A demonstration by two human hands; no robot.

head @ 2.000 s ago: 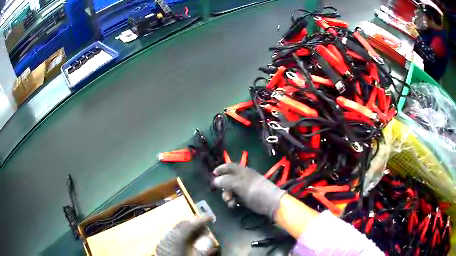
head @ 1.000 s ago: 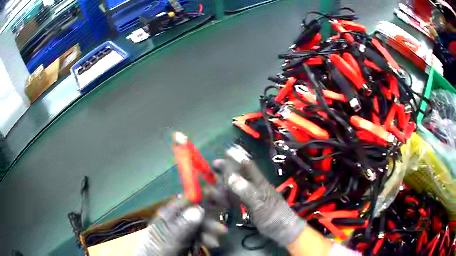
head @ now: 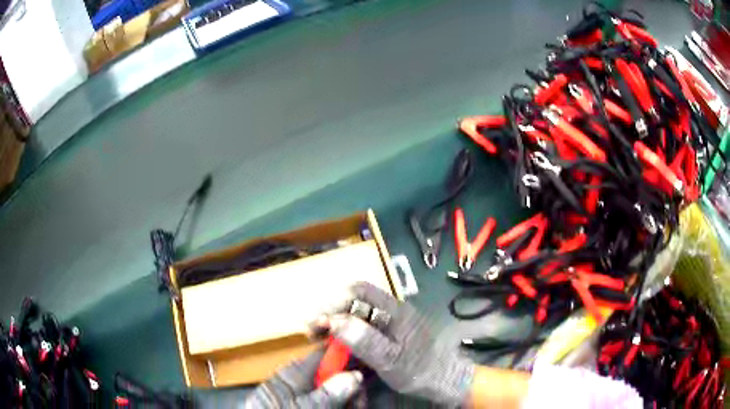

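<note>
My left hand (head: 308, 385), in a grey knit glove, is cut by the bottom edge and holds an alligator clip lead by a red clip (head: 333, 361). My right hand (head: 400, 343), gloved, holds the same lead over the box's front right part, with metal jaws showing at its fingers. The open brown box (head: 186, 342) has a flat cream insert (head: 280, 297) along its middle and black cable (head: 256, 257) along its far side. A hang tab (head: 405, 274) sticks out at its right end.
A big heap of red and black clip leads (head: 592, 152) lies right, with yellow mesh (head: 708, 248) beside it. Two loose clips (head: 472, 240) lie right of the box. Coiled black cable (head: 162, 252) is at its left end. A mostly black heap (head: 44, 359) lies lower left.
The view has shifted, showing more of the box and the left heap. The red clip has moved down between my hands, over the box's front right area.
</note>
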